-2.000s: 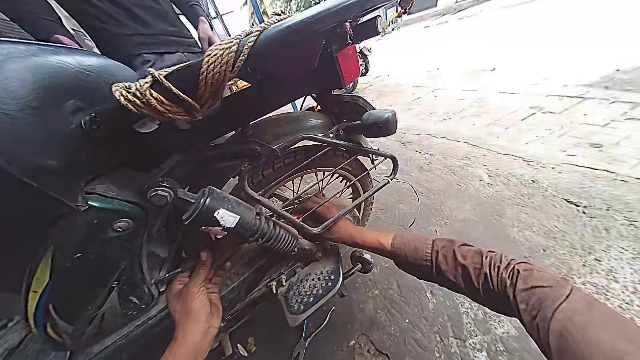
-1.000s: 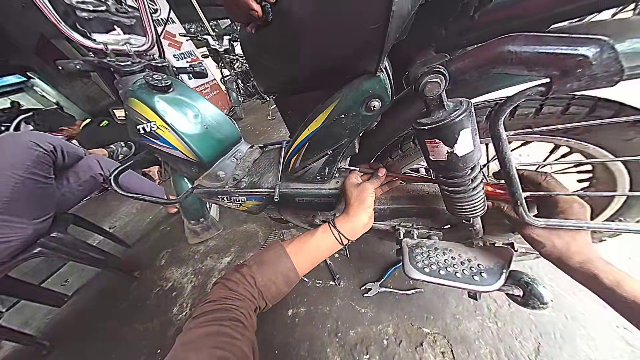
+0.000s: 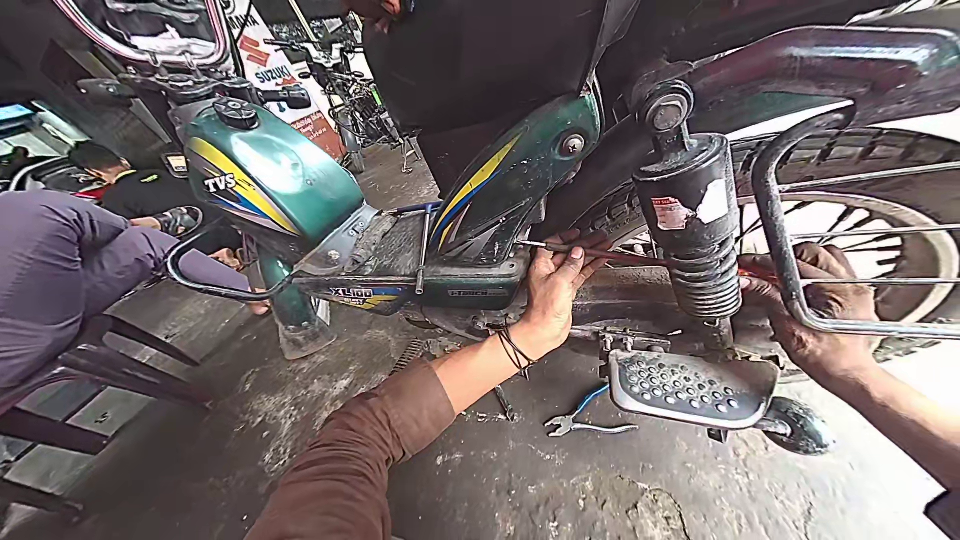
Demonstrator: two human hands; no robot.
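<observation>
A long screwdriver (image 3: 637, 259) runs behind the motorcycle's rear shock absorber (image 3: 697, 217). Its metal tip lies at the lower rear edge of the green side panel (image 3: 499, 187). My left hand (image 3: 555, 281) holds the shaft near that tip between thumb and fingers. Behind the looped side guard (image 3: 772, 202), my right hand (image 3: 817, 315) is closed around the red handle end, beside the spoked rear wheel (image 3: 900, 240). A studded footrest (image 3: 690, 386) sits below, between my hands.
Pliers (image 3: 577, 424) with a blue grip lie on the concrete floor, near a small dark tool (image 3: 505, 403). A metal bar (image 3: 424, 251) leans at the footboard. Plastic chairs (image 3: 127, 367) and seated people are at left. A person in dark clothing (image 3: 487, 67) stands beyond the motorcycle.
The view has swung far left since the first frame. My left hand, earlier below the shock absorber, is now at the side panel's rear edge on the screwdriver shaft.
</observation>
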